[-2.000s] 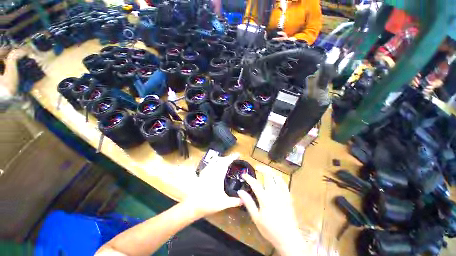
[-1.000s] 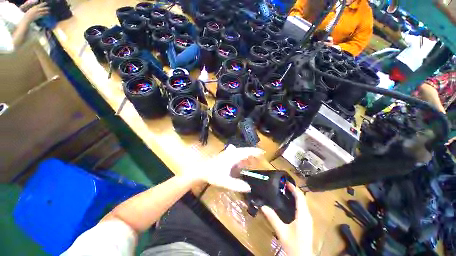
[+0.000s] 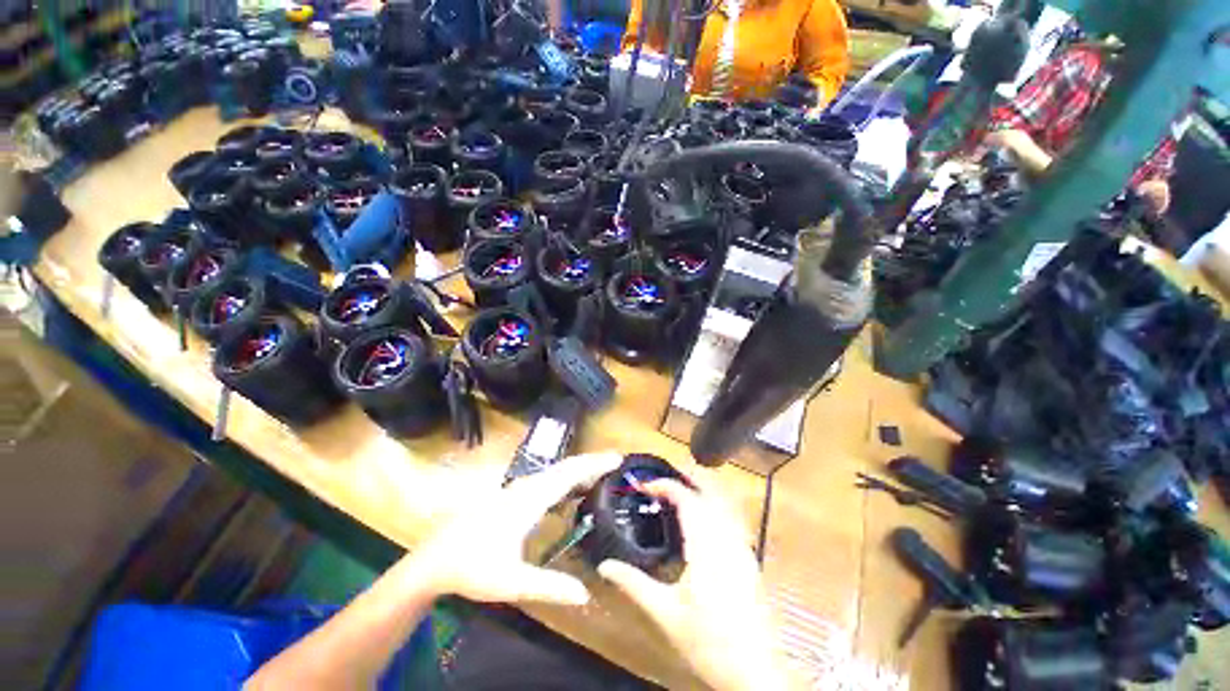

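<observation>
A black cylindrical housing (image 3: 631, 524) stands at the bench's near edge, its open end facing up with dark parts and a little colour inside. A thin green strip (image 3: 568, 544) sticks out at its left side. My left hand (image 3: 492, 540) cups the housing loosely from the left, fingertips at the far rim and thumb near its base. My right hand (image 3: 708, 574) grips it from the right, thumb at the near side and a finger over the rim. The fingers hide part of the housing. A screwdriver with a thick black grip (image 3: 776, 371) hangs behind my right hand.
A pale metal feeder box (image 3: 701, 365) stands behind the housing. A small grey-black box (image 3: 542, 443) lies behind my left hand. Rows of housings (image 3: 385, 362) stand left; shiny drums (image 3: 1059, 560) lie right. A blue bin (image 3: 202, 648) is lower left. A person in orange (image 3: 776, 51) is across.
The view swung right and back. The housing went from upright to tilted sideways, showing the green strip, and is upright again between both hands. The hanging screwdriver swung and now hangs more upright.
</observation>
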